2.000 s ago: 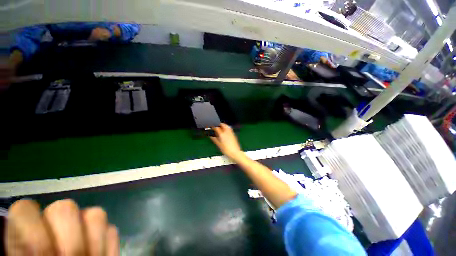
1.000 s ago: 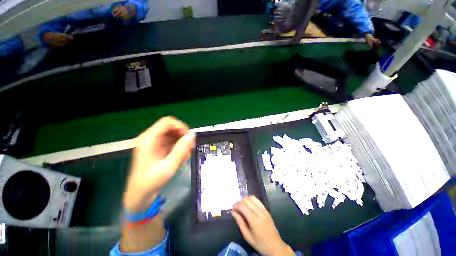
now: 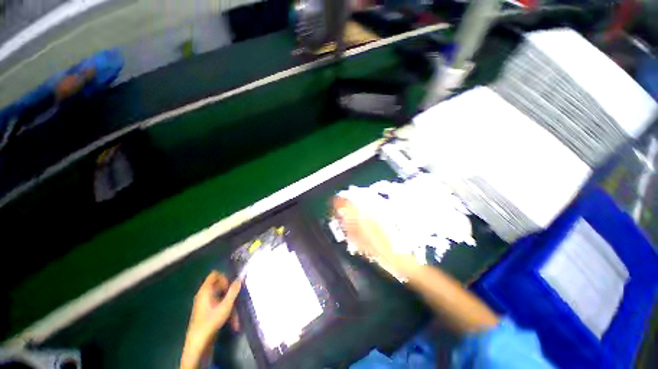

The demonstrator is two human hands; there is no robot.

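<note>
An opened device chassis (image 3: 283, 299) lies tilted in its black holding tray (image 3: 330, 265) on the dark green bench, its lower area bright white and its top speckled with yellow bits. My left hand (image 3: 211, 311) is at the tray's left edge, thumb and fingers close to the chassis side; whether it grips anything is unclear. My right hand (image 3: 358, 229) is blurred, at the left side of the heap of white release liners (image 3: 422, 216). Its fingertips are hard to see and I cannot tell if it holds a liner.
Tall white stacks (image 3: 505, 155) stand right of the heap, with a small striped pile (image 3: 400, 158) behind it. A blue bin (image 3: 498, 288) is at lower right. Beyond the pale rail (image 3: 173, 245), the conveyor carries devices in black trays (image 3: 369, 103). Another person's blue sleeve (image 3: 107, 65) is upper left.
My right hand has moved from the chassis's lower edge to the liner heap. My left hand has come down to the tray's left side. The view has turned right.
</note>
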